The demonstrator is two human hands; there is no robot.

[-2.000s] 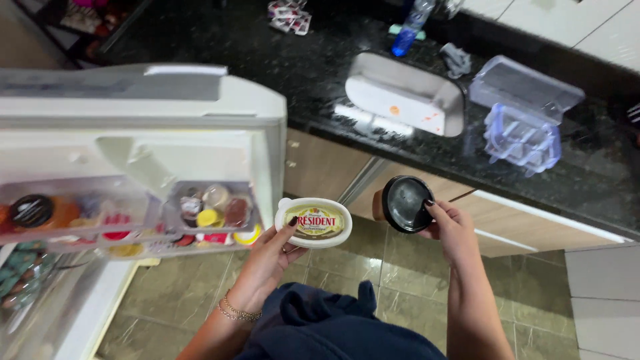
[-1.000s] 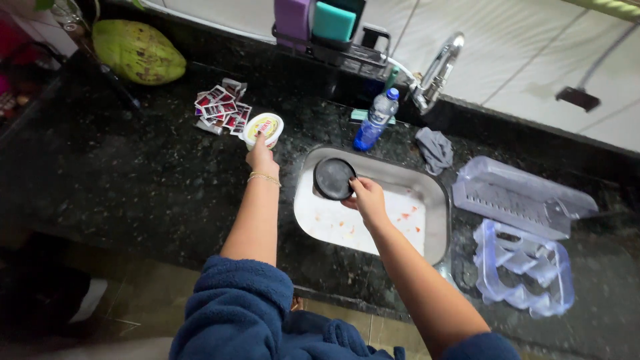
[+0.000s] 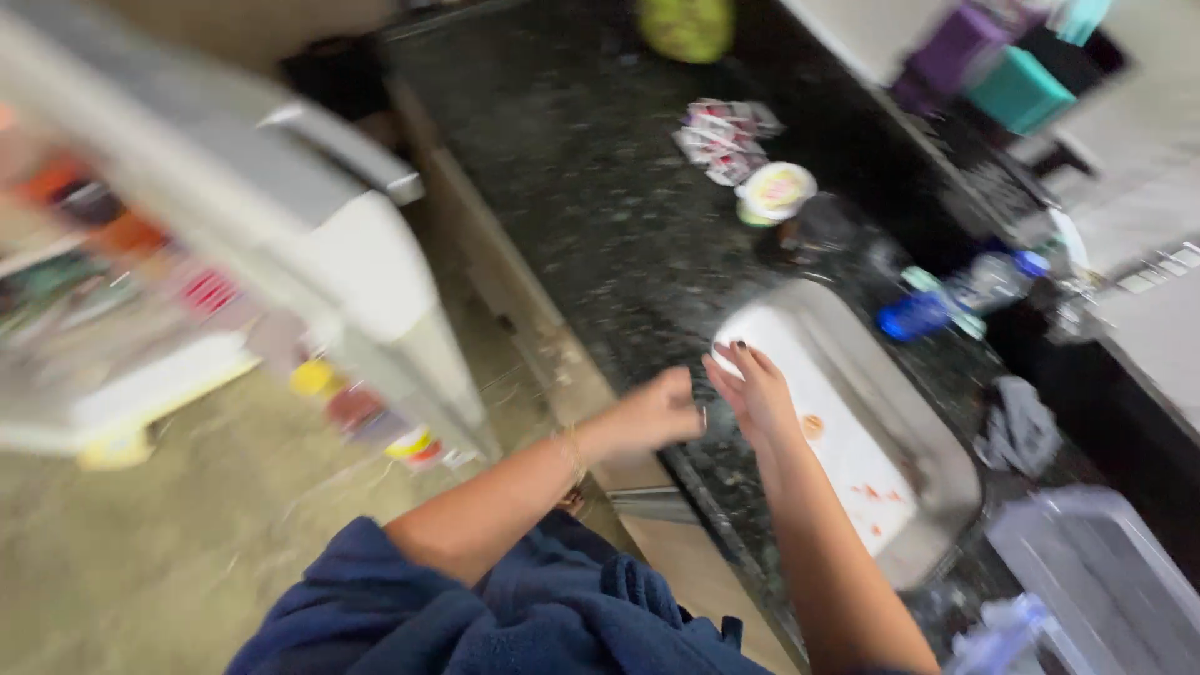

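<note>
My left hand (image 3: 650, 412) is blurred, empty and near the counter's front edge, its fingers loosely curled. Close to it, my right hand (image 3: 755, 389) has its fingers apart over the near left rim of the steel sink (image 3: 937, 459) and holds nothing. The white oval tub with a printed lid (image 3: 778, 190) rests on the black stone counter, beyond the sink's far left end. Beside the tub, the dark round container (image 3: 825, 222) is blurred. Small printed packets (image 3: 724, 141) lie in a pile just behind the tub. Orange bits lie in the sink.
An open fridge door (image 3: 375, 272) with jars on its shelves stands at left. A blue bottle (image 3: 914, 315), a grey cloth (image 3: 1020, 427) and a clear plastic tray (image 3: 1097, 572) lie around the sink. A large green fruit (image 3: 687, 28) sits at the counter's back.
Both hands have let go: the tub and the dark container now stand on the counter. My hands have drawn back toward the counter's front edge. The view has swung round, with the fridge door showing.
</note>
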